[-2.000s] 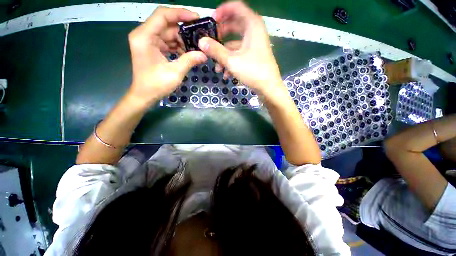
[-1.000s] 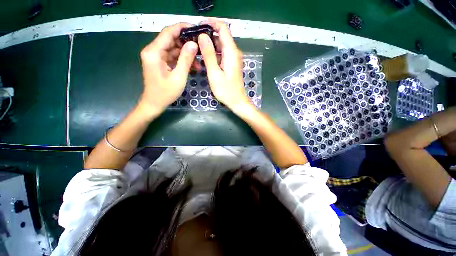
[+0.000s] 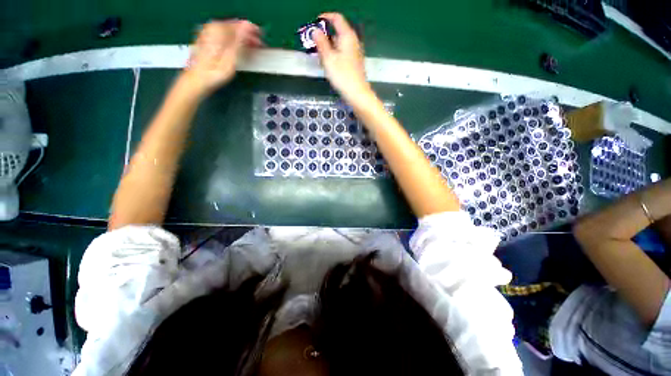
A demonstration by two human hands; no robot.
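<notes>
My right hand (image 3: pixel 341 55) holds a small black unit (image 3: pixel 313 35) with a pale ring on its face, over the green strip just beyond the white edge. My left hand (image 3: pixel 221 53) is blurred over the white edge strip; I see nothing in it, and its fingers are too blurred to tell apart. The working sheet (image 3: pixel 313 138), clear with rows of dark circles, lies flat on the green bench between my arms. My right forearm covers part of its right side.
Stock sheets with many circles (image 3: pixel 508 158) lie at right, beside a tan box (image 3: pixel 586 122) and a smaller sheet (image 3: pixel 616 167). Small black units (image 3: pixel 109 28) sit on the far strip. A white fan (image 3: pixel 11 139) stands left. A neighbour's arm (image 3: pixel 625 235) is at right.
My hands have moved apart. The unit, held between both hands before, is now in my right hand, farther out over the strip. The working sheet is more exposed.
</notes>
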